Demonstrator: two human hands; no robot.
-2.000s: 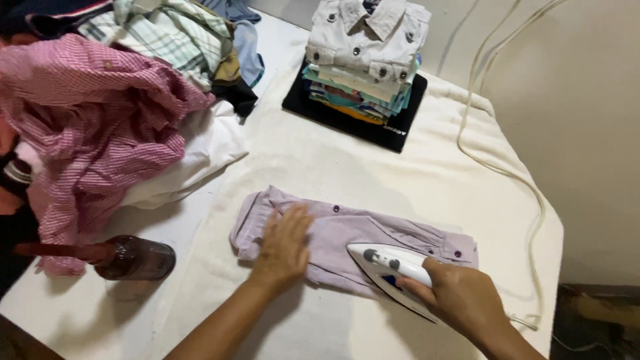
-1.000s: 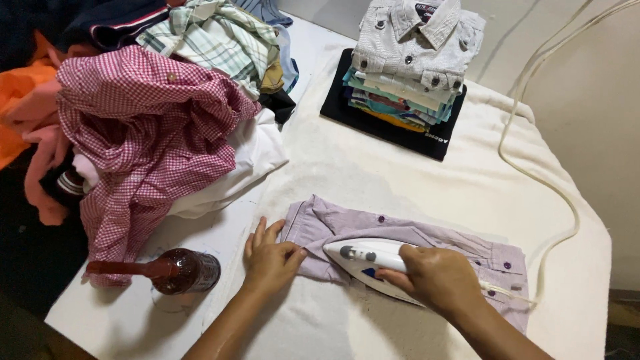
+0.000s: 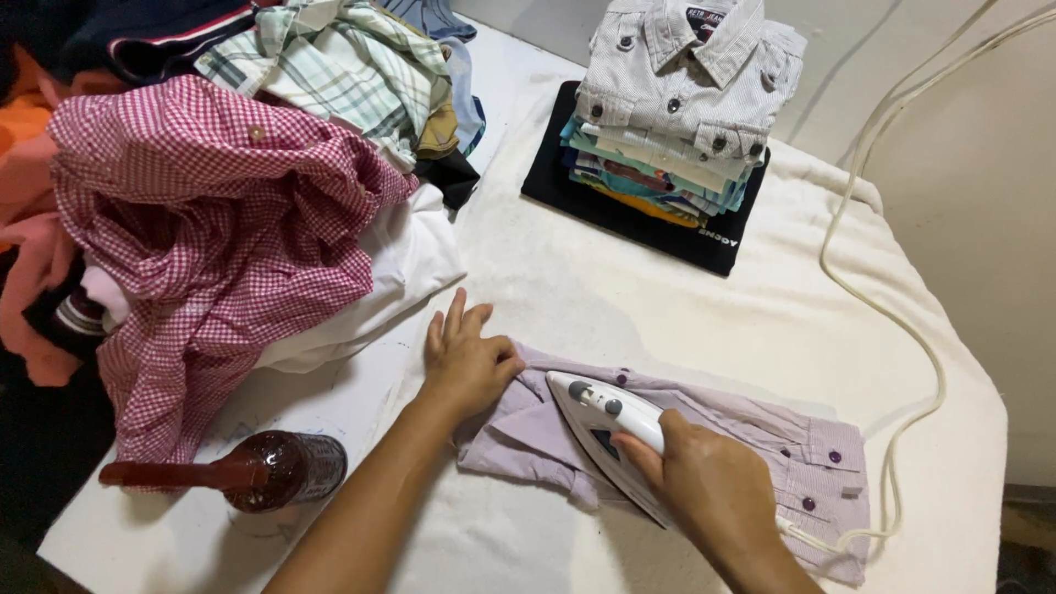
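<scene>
A folded lilac buttoned garment (image 3: 528,433) lies on the white cloth, its buttoned end at the right. My right hand (image 3: 709,478) is closed around the handle of a white electric iron (image 3: 606,429), whose soleplate rests on the garment with the tip toward the upper left. At the garment's upper left corner, my left hand (image 3: 466,355) pinches the fabric between thumb and index finger while the other fingers spread. The iron's pale cord (image 3: 891,462) leaves its rear and runs up along the right side of the cloth.
A stack of folded shirts (image 3: 672,107) sits on a black folded garment (image 3: 635,219) at the back. Heaped at the left are a red checked shirt (image 3: 214,223), a green plaid shirt (image 3: 355,74) and other clothes. Nearer stands a brown bottle (image 3: 285,470). A wall borders the right.
My left hand has moved from lying flat on the garment to its left corner, where the fabric now folds up. The iron stays on the garment in my right hand. The view has shifted left.
</scene>
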